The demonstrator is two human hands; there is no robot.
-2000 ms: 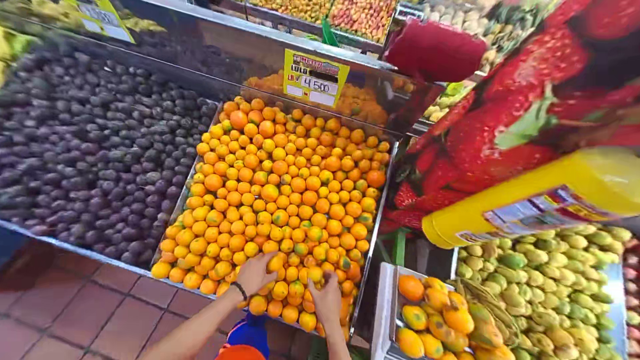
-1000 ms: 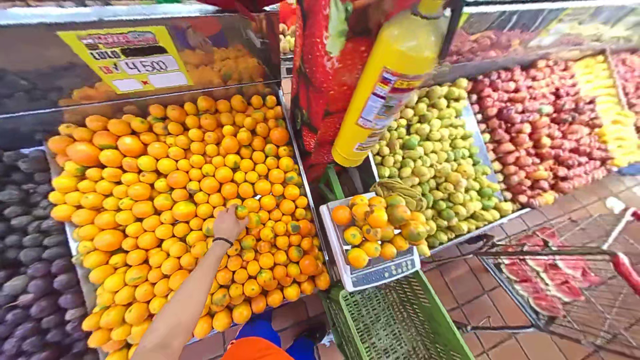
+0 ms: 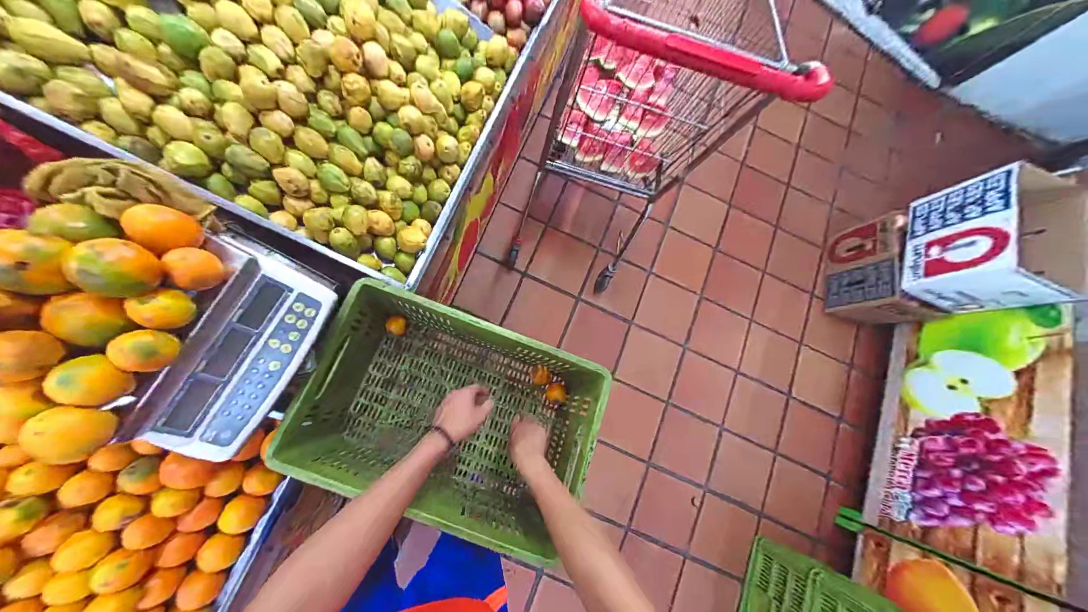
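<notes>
Both hands reach down into a green perforated plastic crate (image 3: 314, 433). My left hand (image 3: 463, 412), with a dark band at its wrist, is over the crate's middle, fingers curled; whether it holds anything is hidden. My right hand (image 3: 528, 440) is just to its right, its fingers also curled and partly hidden. One small orange fruit (image 3: 396, 325) lies in the crate's upper left corner. Two more orange fruits (image 3: 548, 384) lie close together near its right wall.
A digital scale (image 3: 246, 340) bearing mottled orange fruit stands left of the crate, above a bin of orange fruit (image 3: 127, 527). Behind is a bin of green-yellow fruit (image 3: 323, 127). A shopping cart (image 3: 705, 47) holds packed red produce. Cardboard boxes (image 3: 960, 246) and another green crate (image 3: 799, 578) are at right.
The view has swung far right, from the orange fruit bin to the green crate. My hands, earlier on the fruit in the bin, are now inside the crate.
</notes>
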